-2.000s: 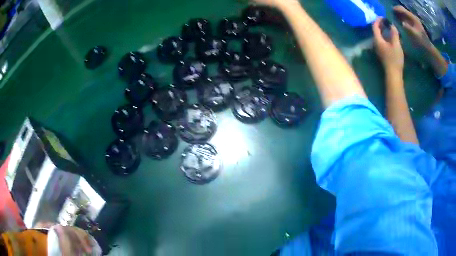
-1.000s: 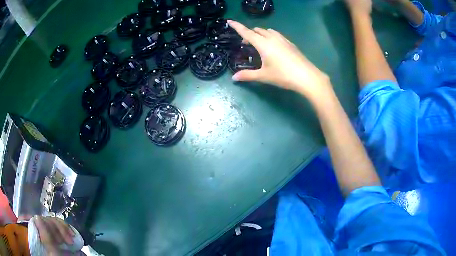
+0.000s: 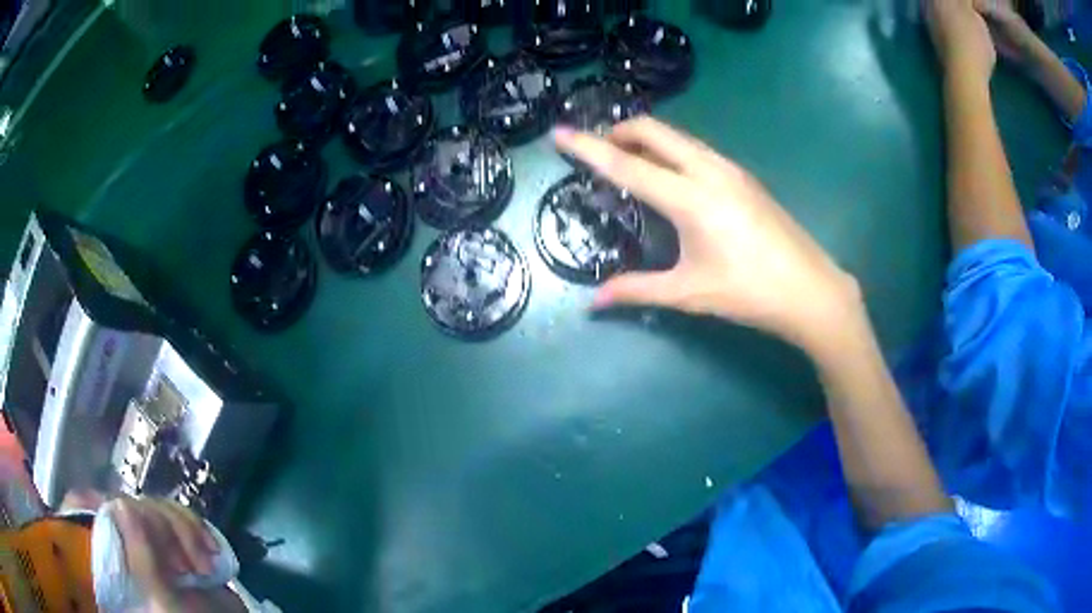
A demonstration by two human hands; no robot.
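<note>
Many round black housings lie on the green table. My right hand has its thumb and fingers spread around one housing at the centre; I see no clear grip on it. Another housing lies to its left, nearer me. My left hand, at the lower left, is closed around the white-wrapped grip of an orange screwdriver, partly cut off by the frame edge. The screwdriver's tip cannot be made out.
A black and white screw feeder stands at the left, just beyond my left hand. A small dark disc lies apart at the upper left. A neighbouring person's hands and blue sleeves are at the right. The table's near edge runs diagonally at the lower right.
My right hand first reached to the far housings, then came back. One housing has moved left and nearer me, apart from the group. My left hand keeps holding the screwdriver. The view has shifted.
</note>
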